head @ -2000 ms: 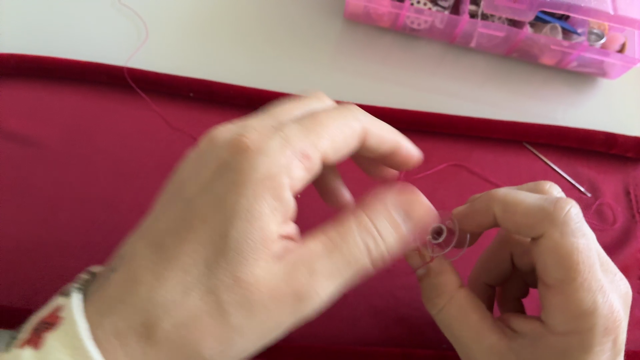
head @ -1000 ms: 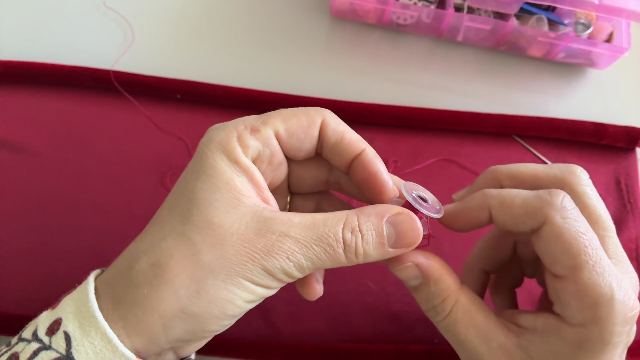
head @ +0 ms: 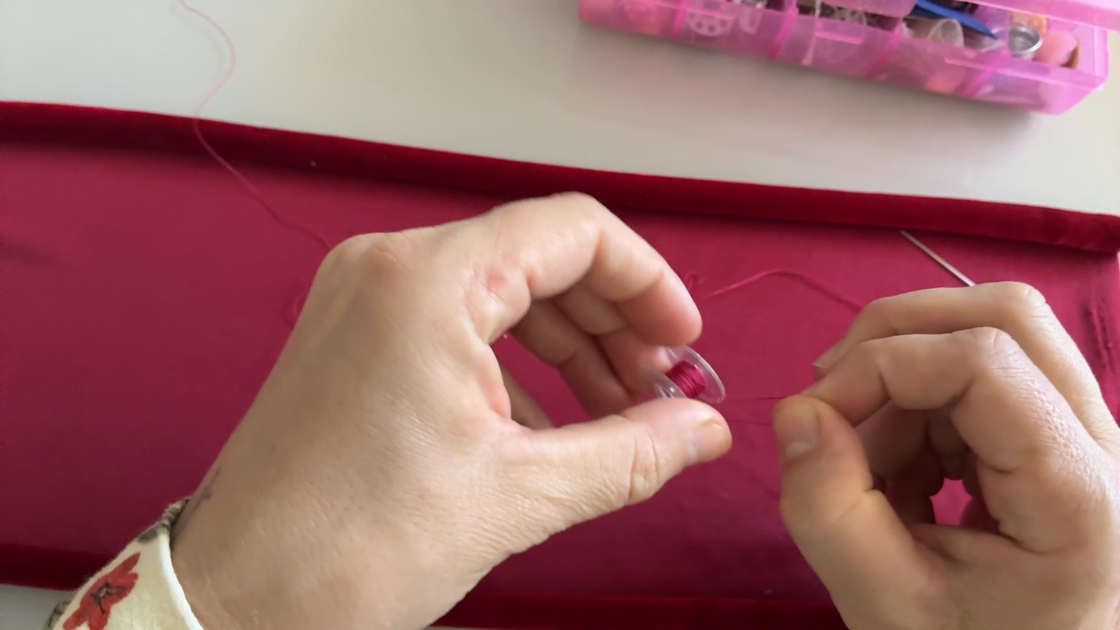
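My left hand (head: 455, 385) holds a clear plastic bobbin (head: 689, 376) between thumb and fingers, tilted, with dark pink thread wound on its core. To its right, my right hand (head: 954, 437) pinches thumb against index finger on a fine thread (head: 752, 398) that runs from the bobbin. Beneath both hands lies crimson fabric (head: 157, 350) with a velvet border. A needle (head: 936, 256) rests on it, just above my right hand, which may hide its lower end. A loose pink thread (head: 787, 273) curves over the fabric between the hands.
At the top right, a pink translucent compartment box (head: 840, 57) holds small sewing items on the white table (head: 394, 79). Another length of pink thread (head: 229, 166) trails from the table across the velvet edge onto the fabric at the left.
My right hand has moved right, away from the bobbin, and a fine thread now spans the space between the hands. The bobbin has turned, so its wound core shows more plainly.
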